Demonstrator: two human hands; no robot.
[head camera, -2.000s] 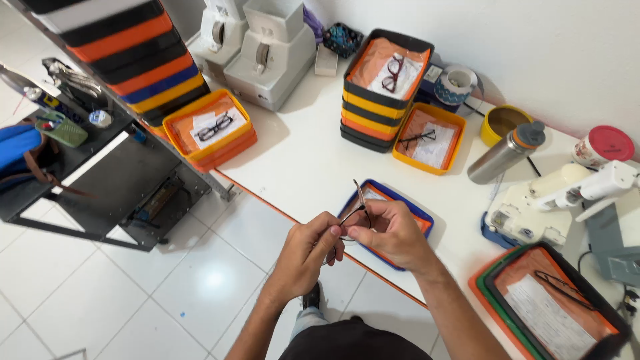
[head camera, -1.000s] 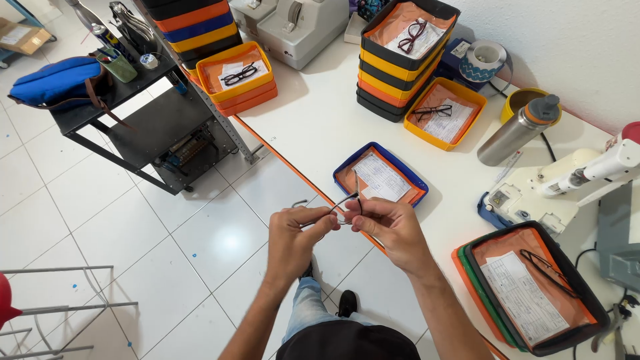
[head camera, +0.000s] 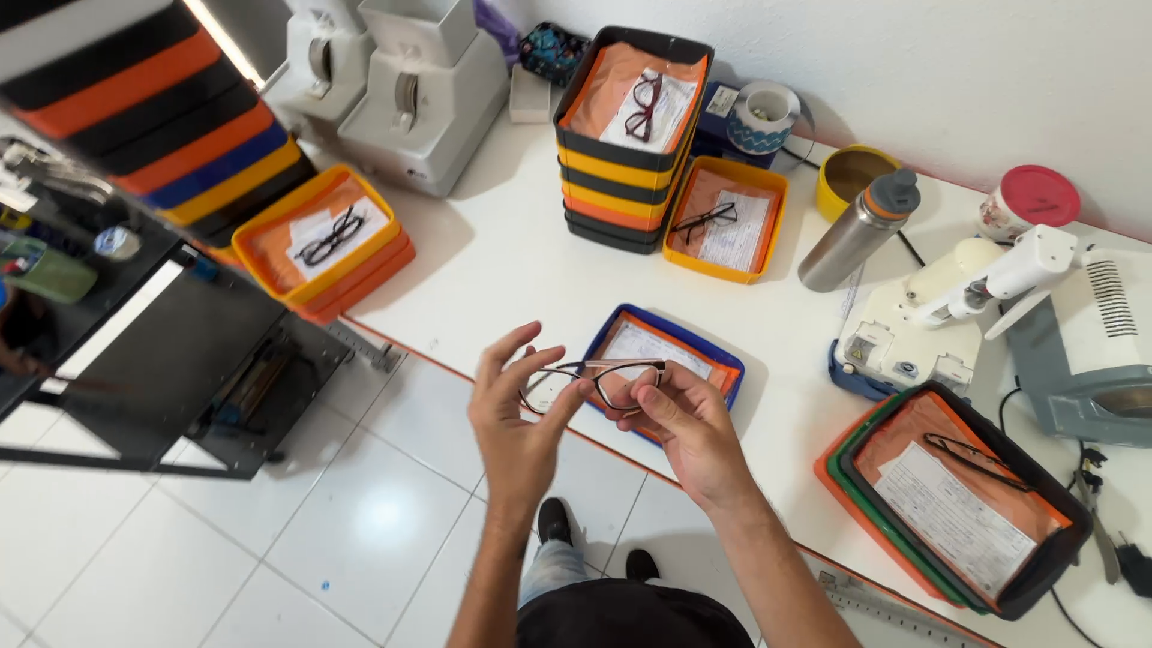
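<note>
A pair of eyeglasses with a thin dark frame (head camera: 627, 364) is held between my two hands, above the near edge of the white table. My left hand (head camera: 522, 405) has thumb and fingers on the lens at the left, some fingers raised. My right hand (head camera: 688, 418) grips the rim of the other lens and the frame's end with thumb and fingers. Behind and beneath the glasses lies a blue tray (head camera: 740, 382) with an orange cloth and a written paper, partly hidden by my hands.
Stacked trays holding glasses stand at the back (head camera: 621, 184), left (head camera: 315, 292) and right (head camera: 837, 468). A yellow tray (head camera: 769, 261) adjoins the back stack. A steel bottle (head camera: 841, 238), a white optical device (head camera: 909, 333) and grey machines (head camera: 432, 135) are on the table. A black cart (head camera: 207, 360) stands left.
My hands have turned the glasses, so that both lenses now face the camera more. My left hand's fingers have spread and risen. The view has shifted.
</note>
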